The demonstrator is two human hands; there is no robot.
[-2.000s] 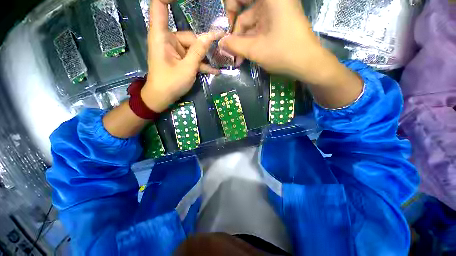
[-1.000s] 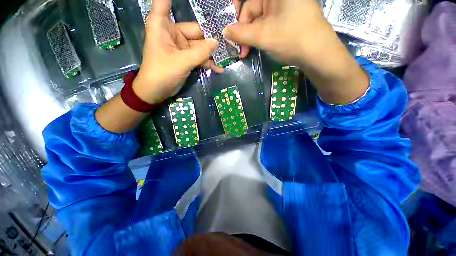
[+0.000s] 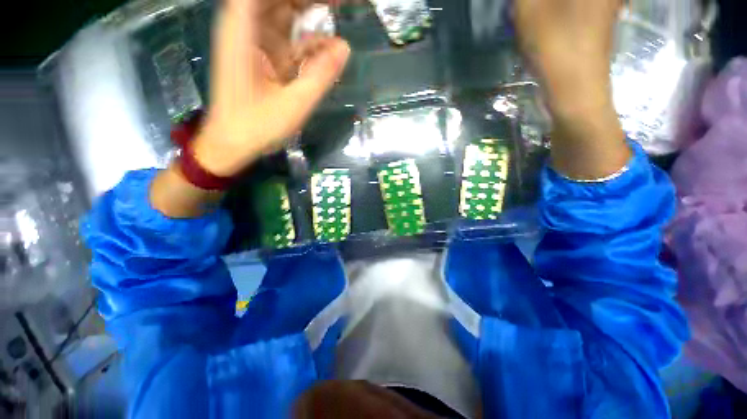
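My left hand [image 3: 262, 102] is over the left part of the clear blister tray [image 3: 409, 247], its thumb apart from the other fingers, which are blurred. I see nothing held in it. My right hand [image 3: 573, 41] is at the upper right, its fingers cut off by the top edge. A film-covered circuit board [image 3: 401, 18] lies in the far row between my hands, touched by neither. Bare green circuit boards [image 3: 401, 198] with pale pads lie in the near row of pockets.
Another patterned strip [image 3: 177, 80] lies in the far row at the left, blurred. Shiny film sheets [image 3: 655, 86] lie right of the tray under glare. A person's pink sleeve [image 3: 717, 221] is at the right edge. Clear plastic [image 3: 33, 221] shows at the far left.
The film-covered board between my fingers has been let go. My left hand has turned slightly and come away from it. My right hand has moved right and up, partly out of the picture.
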